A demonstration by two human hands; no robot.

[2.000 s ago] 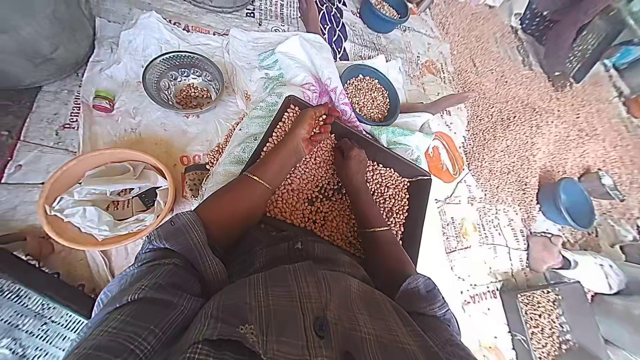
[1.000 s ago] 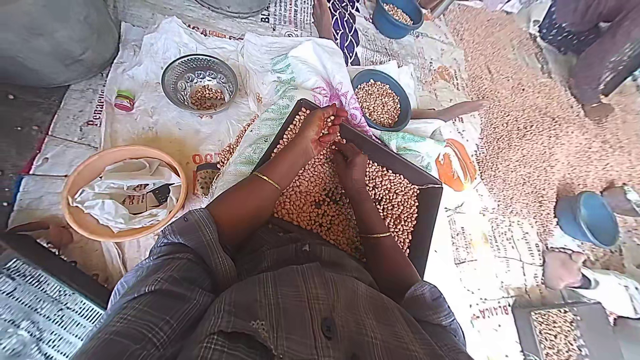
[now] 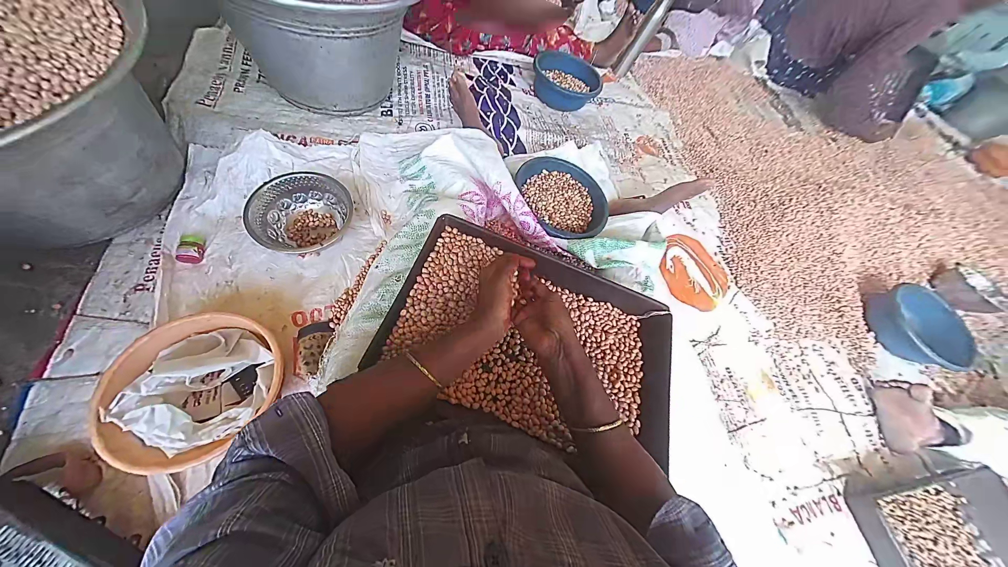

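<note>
A dark rectangular tray (image 3: 656, 378) lies before my body, filled with small pinkish-brown nuts (image 3: 610, 339) that look like shelled peanuts. My left hand (image 3: 502, 293) and my right hand (image 3: 545, 319) meet over the tray's middle, fingers curled toward each other. A few nuts seem to lie between the palms; which hand bears them is hard to tell. Past the tray's far edge a blue bowl (image 3: 596, 206) holds more nuts. A perforated metal bowl (image 3: 260, 228) with a small heap of nuts stands to the left.
Large metal pots (image 3: 331, 63) stand at the upper left. An orange-rimmed basin (image 3: 110, 386) with white plastic is at left. Nuts (image 3: 756, 197) cover the ground at right, near an empty-looking blue tub (image 3: 921, 327). Other people's legs and feet (image 3: 906, 417) surround the work area.
My left hand has lowered toward my right, and the two hands now meet, cupped together. The view has shifted, showing more of the metal pots.
</note>
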